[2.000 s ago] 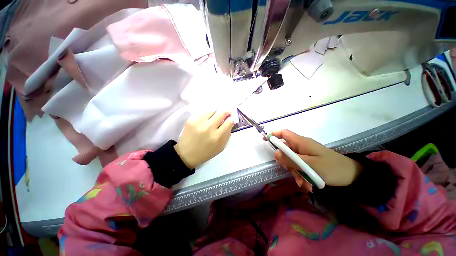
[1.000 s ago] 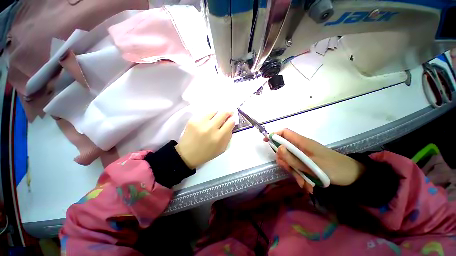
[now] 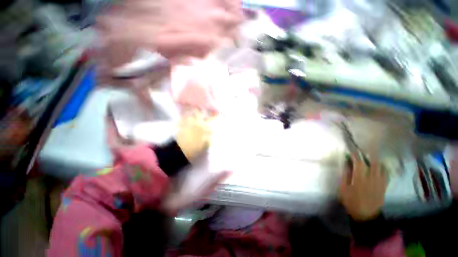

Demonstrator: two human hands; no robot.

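Note:
The head view is strongly blurred. My left hand (image 3: 195, 135) is on the pale and pink garment cloth (image 3: 143, 118) left of the needle area; whether its fingers grip the cloth cannot be told. A pinkish piece of the cloth (image 3: 193, 185) hangs over the table's front edge below this hand. My right hand (image 3: 365, 188) is at the right of the table, fingers pointing away from me. The dark blades of the scissors (image 3: 351, 140) show just beyond its fingertips; whether the hand still holds them is too blurred to tell.
The sewing machine head (image 3: 346, 95) with its blue stripe crosses behind the needle area. A large pink cloth heap (image 3: 170, 27) lies at the back. Second scissors (image 3: 431, 178) lie at the far right. The table's front edge (image 3: 261, 196) runs below the hands.
The view has tilted up and blurred. My right hand has moved right with the scissors, away from the needle area. My left hand has moved off the seam, and cloth now hangs over the front edge.

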